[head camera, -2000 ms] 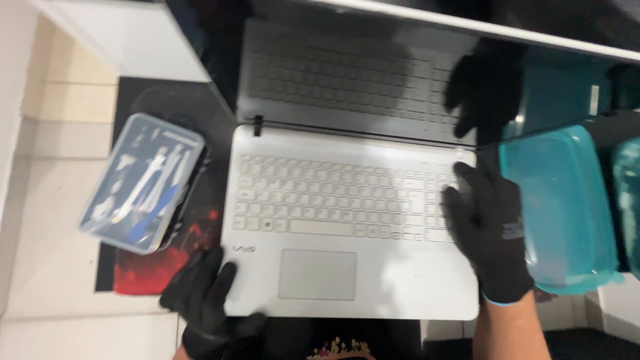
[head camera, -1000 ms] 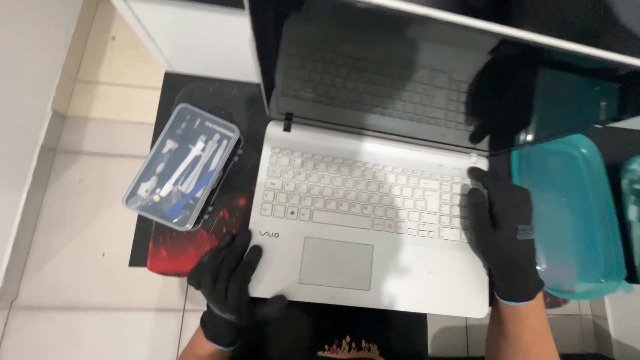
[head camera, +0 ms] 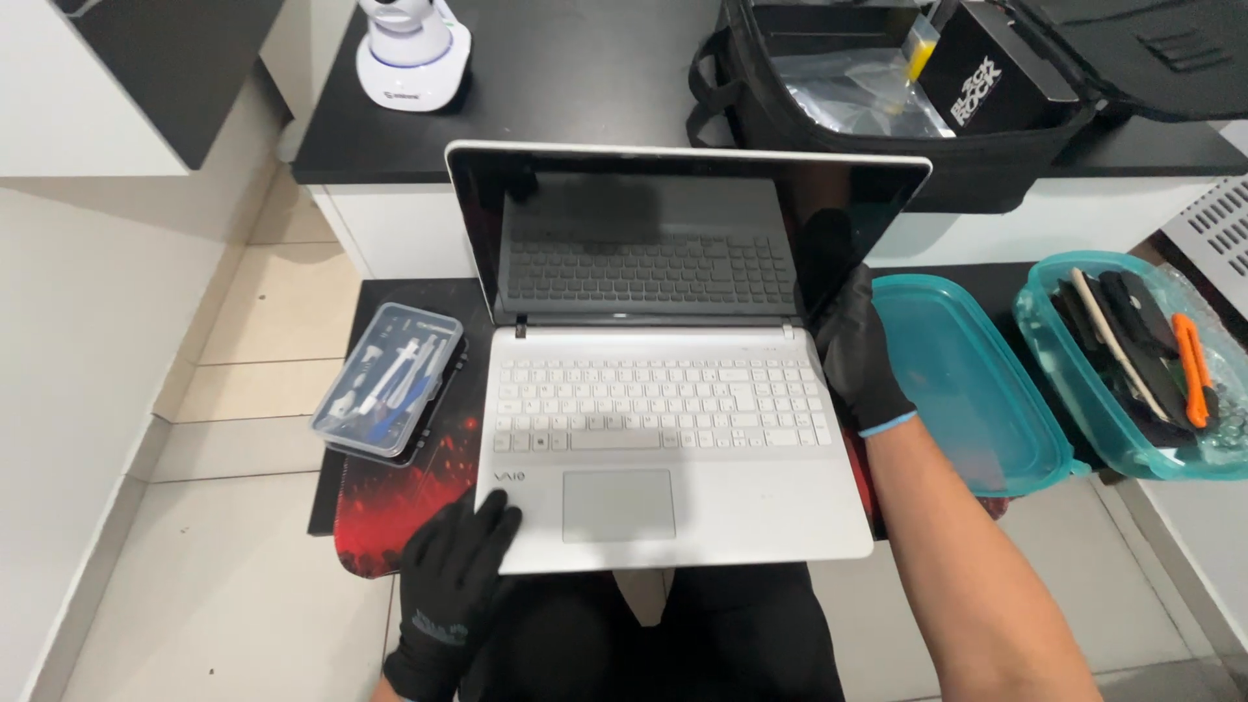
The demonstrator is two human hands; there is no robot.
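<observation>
A white VAIO laptop [head camera: 721, 517] stands unfolded on a black and red mat [head camera: 405, 507], its dark screen [head camera: 643, 229] reflecting the keyboard. My left hand [head camera: 453, 575], in a black glove, rests with its fingertips on the front left corner of the palm rest. My right hand [head camera: 850, 346], also gloved in black, is at the laptop's right side near the hinge; its fingers are partly hidden behind the screen's edge, so its hold cannot be told. Left of the laptop lies a clear plastic case [head camera: 390, 380] with white and blue tools inside.
A teal plastic lid [head camera: 975, 390] lies to the right, beside a teal container [head camera: 1048, 361] holding an orange-handled tool [head camera: 1191, 370] and dark items. Behind the laptop, a black counter [head camera: 575, 88] bears a white camera-like device [head camera: 409, 58] and an unzipped black bag [head camera: 751, 107] with a box inside.
My right hand has moved from the keyboard's right edge to the side of the laptop by the screen. The view has shifted and now takes in the counter.
</observation>
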